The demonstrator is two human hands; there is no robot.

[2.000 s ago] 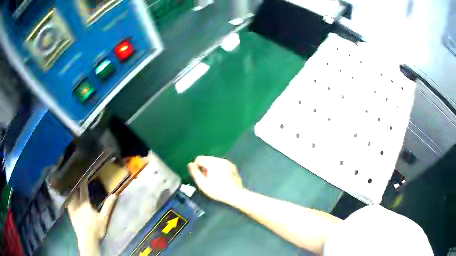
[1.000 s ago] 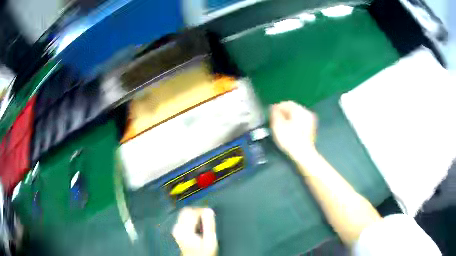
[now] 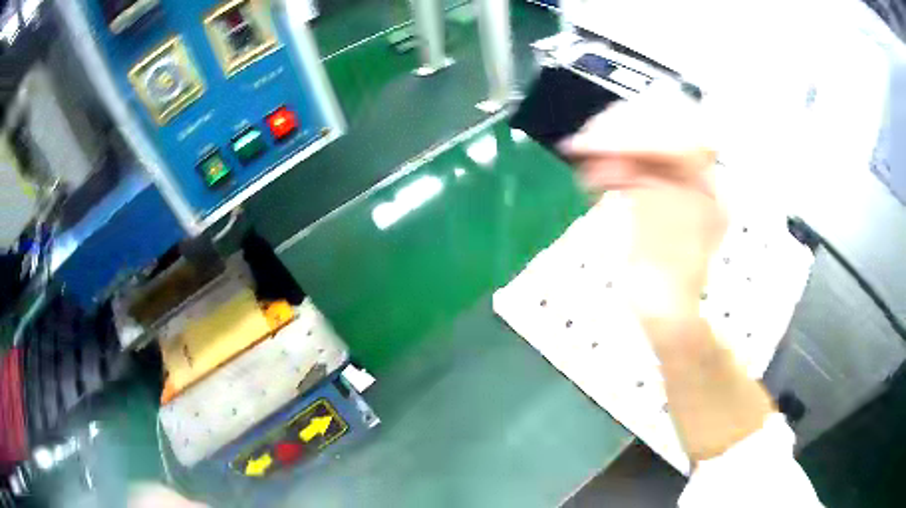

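Observation:
The press stands at the lower left. Its nest (image 3: 214,332) shows a bare yellow pad with an orange edge, below the dark press head (image 3: 174,288). The silver-grey fixture plate (image 3: 253,382) lies in front. Below it, the blue base carries a red start button (image 3: 288,452) between yellow arrows. My right hand (image 3: 651,174) is blurred, raised over the far end of the white perforated mat (image 3: 556,298) near a black box; its fingers and any held thing are unclear. Only a blurred bit of my left hand (image 3: 164,497) shows at the bottom edge, cut off.
A blue control box (image 3: 204,124) with gauges and lit switches stands at the upper left. Black trays (image 3: 65,342) and a red tray (image 3: 12,402) are at the far left. The black box (image 3: 561,107) is at the rear right, beside white machinery (image 3: 785,89). The bench mat is green.
My right hand has moved from beside the press to above the perforated mat's far end. My left hand has dropped to the bottom edge. The camera view has swung right.

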